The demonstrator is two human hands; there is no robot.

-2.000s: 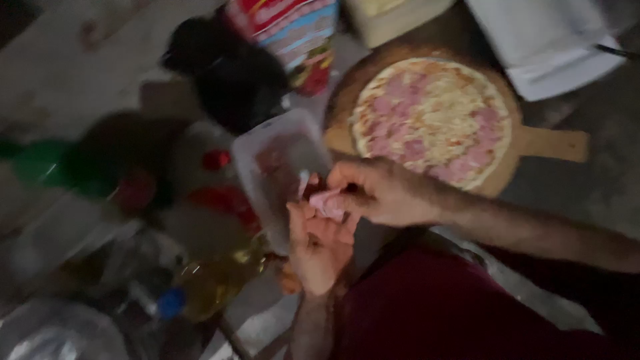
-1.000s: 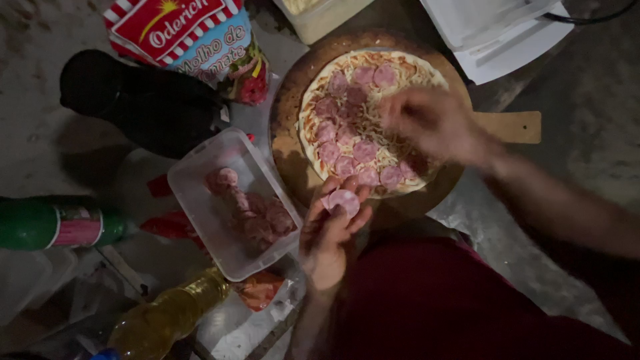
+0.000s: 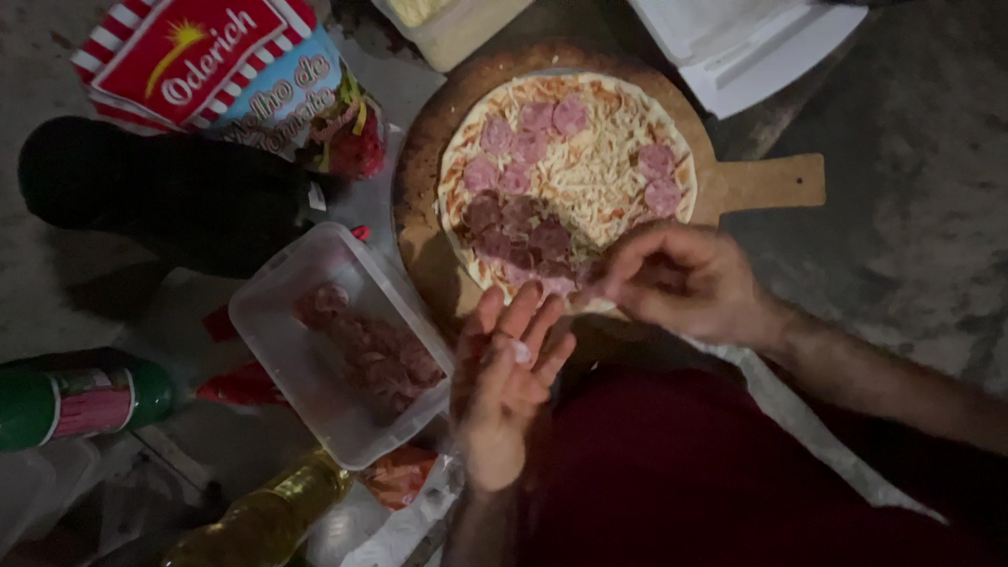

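Observation:
An unbaked pizza (image 3: pixel 598 173) with shredded cheese, red sauce and round sausage slices (image 3: pixel 568 116) lies on a round wooden pizza board (image 3: pixel 772 183) whose handle points right. My right hand (image 3: pixel 685 279) is over the pizza's lower right edge, with what looks like a slice pinched between thumb and forefinger, blurred. Palm up, my left hand (image 3: pixel 504 386) is just below the pizza's lower edge, and a small pale pink piece rests at its fingers. To its left a clear plastic container (image 3: pixel 276 339) holds more sausage slices (image 3: pixel 386 354).
A tomato sauce pouch (image 3: pixel 213 71) and a black bottle-shaped object (image 3: pixel 157 189) lie at upper left. A green bottle (image 3: pixel 87 402) and an oil bottle (image 3: pixel 268 512) are at lower left. Behind the board are a tub (image 3: pixel 465 31) and a white plastic tray (image 3: pixel 756 55).
My right hand has moved from over the pizza's upper right to its lower right edge. The slice seen in my left hand one second ago no longer shows whole there.

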